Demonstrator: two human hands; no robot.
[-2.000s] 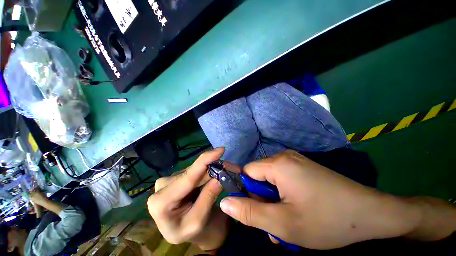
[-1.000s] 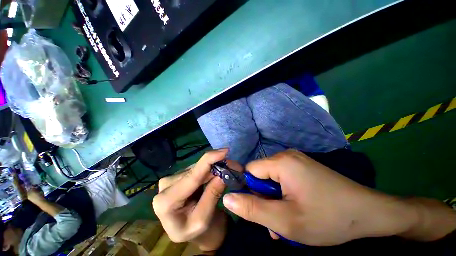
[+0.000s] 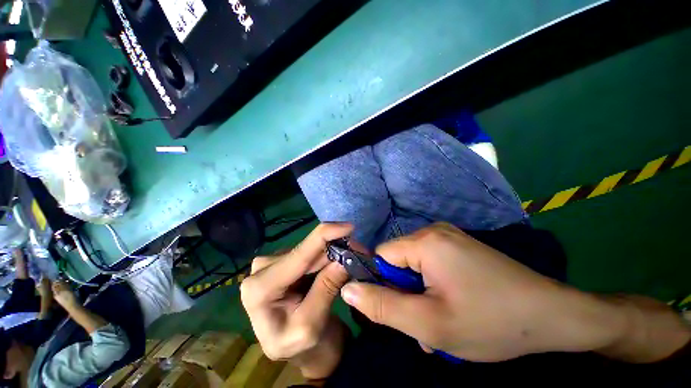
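My right hand is closed around the blue handles of the side cutters, above my lap. My left hand pinches a small dark housing between thumb and finger. The short dark metal jaws are at the housing, touching or nearly so. The fingers and jaws hide most of the housing, and I cannot tell whether the jaws are closed on it.
A black fixture with white lettering stands on the green bench. Loose dark housings, a white strip and a clear bag of parts lie left of it. Another person sits at lower left. Cardboard boxes stand below.
Both hands, with the housing and cutters, have shifted slightly right. The angle of the left hand's fingers has changed a little. The other person's arms have moved.
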